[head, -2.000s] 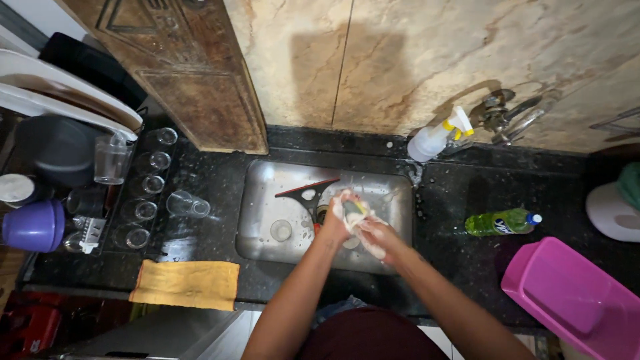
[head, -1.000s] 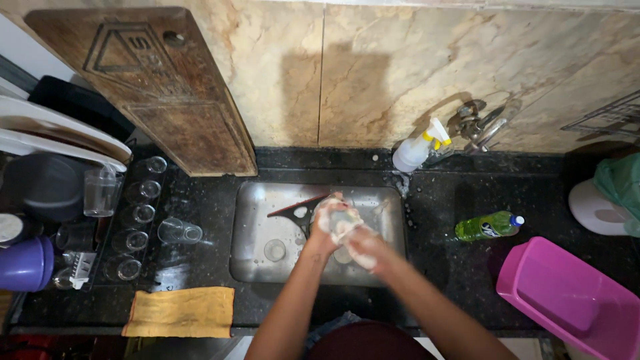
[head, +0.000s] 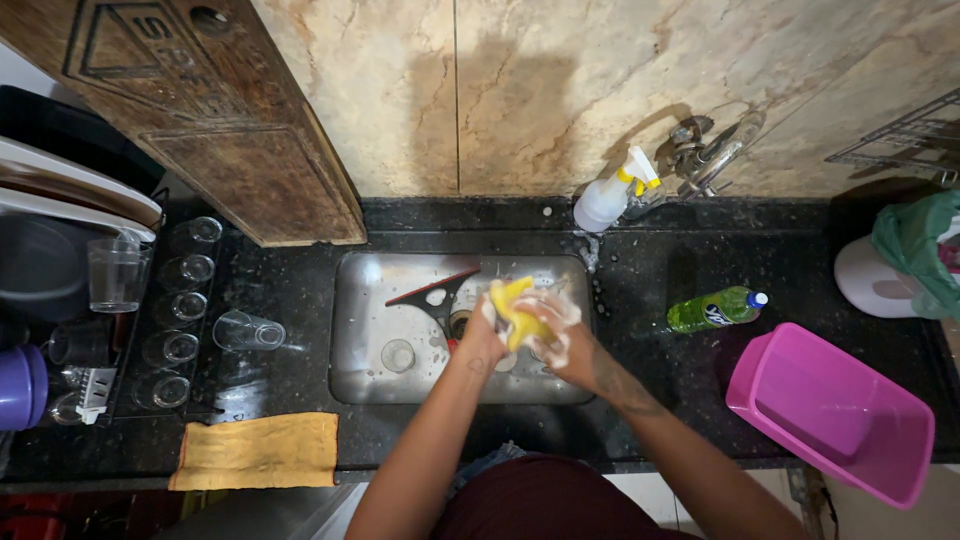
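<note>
Over the steel sink (head: 360, 330), a soapy yellow sponge (head: 525, 319) is held between both hands. My left hand (head: 487, 326) grips its left side, and my right hand (head: 559, 330), covered in foam, presses on it from the right; whether anything else is between them is hidden by blur and suds. A squeegee with a black and red head (head: 435, 292) lies in the basin, partly behind my left hand. Near it, a clear glass (head: 397, 355) stands in the sink, and other round shapes show below the hands.
Left: a dish rack with glasses (head: 187, 306), a tumbler on its side (head: 249, 331), an orange cloth (head: 256, 451), a leaning wooden board (head: 240, 165). Right: a spray bottle (head: 600, 204), a faucet (head: 701, 161), a green detergent bottle (head: 709, 310), a pink plastic tub (head: 840, 412), a bagged bin (head: 885, 277).
The yellow sponge shows much more between my hands than a second ago, when foam and fingers mostly covered it. Both hands stay together over the sink.
</note>
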